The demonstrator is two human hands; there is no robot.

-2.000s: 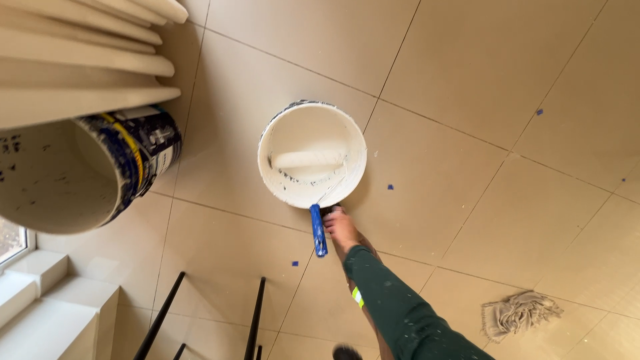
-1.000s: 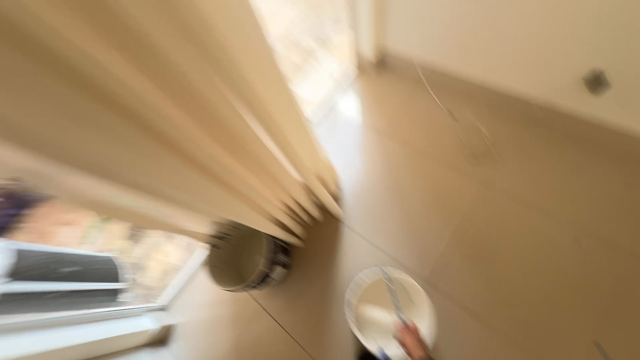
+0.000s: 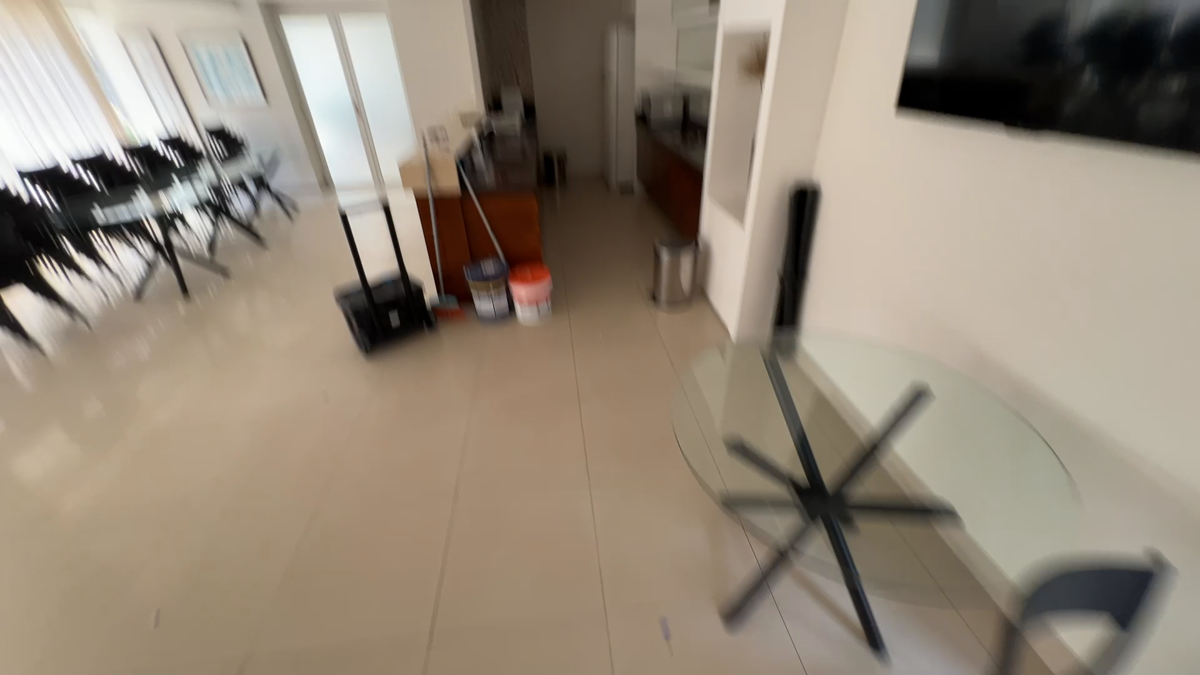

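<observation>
Neither my left hand nor my right hand shows in the head view, so what they hold cannot be seen. Far ahead on the tiled floor stand a dark-lidded bucket and a red-lidded bucket, side by side. A long-handled broom leans near them against a wooden counter. Left of the buckets is a black wheeled case with its handle raised. The picture is blurred by motion.
A round glass table with crossed black legs stands at the right, a dark chair close by. A steel bin is near the wall. Black chairs surround a long glass table at the far left. A screen hangs at upper right.
The view has swung from the floor to across the room. The white paint bucket, the hand at it and the curtain beside it, seen earlier, are out of view.
</observation>
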